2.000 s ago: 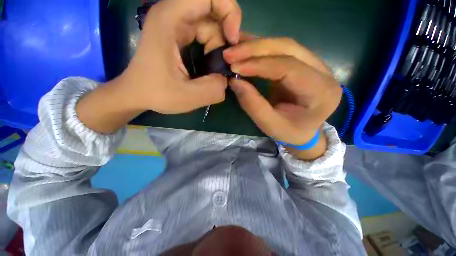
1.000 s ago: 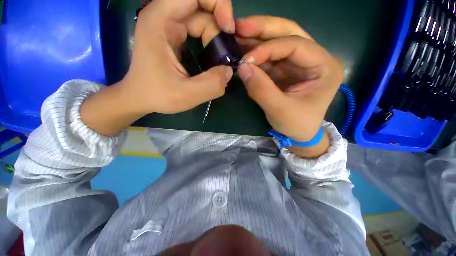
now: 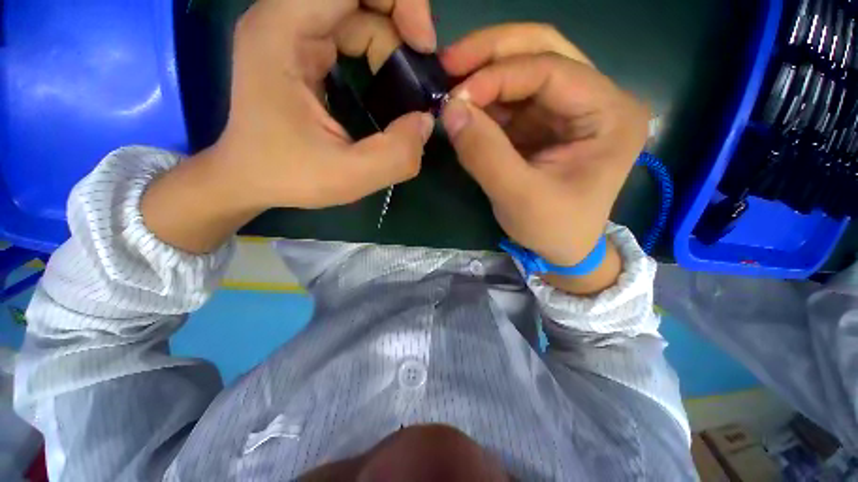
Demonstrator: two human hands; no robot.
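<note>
A glossy black housing (image 3: pixel 406 83) is held over the dark green bench mat. My left hand (image 3: pixel 315 118) is closed around it, with the thumb at its lower end and the fingers at its upper side. My right hand (image 3: pixel 550 132) pinches something tiny and pale at the housing's lower right corner with thumb and index finger; the fingertips hide most of it. A thin pale speckled strand (image 3: pixel 386 205) shows below my left hand; its upper part is hidden behind the hand.
A blue tray (image 3: pixel 89 104) stands at the left. A right blue tray (image 3: pixel 720 160) holds dense rows of black units (image 3: pixel 800 132) with silvery strips. A blue coiled cord (image 3: pixel 666 193) hangs beside my right wrist, which wears a blue strap (image 3: pixel 574 267). Another person's pale sleeve (image 3: pixel 809 329) is at the right.
The housing has turned and shows more of its black side than two seconds ago. Both hands have shifted slightly upward, and my right fingers have closed in at its corner.
</note>
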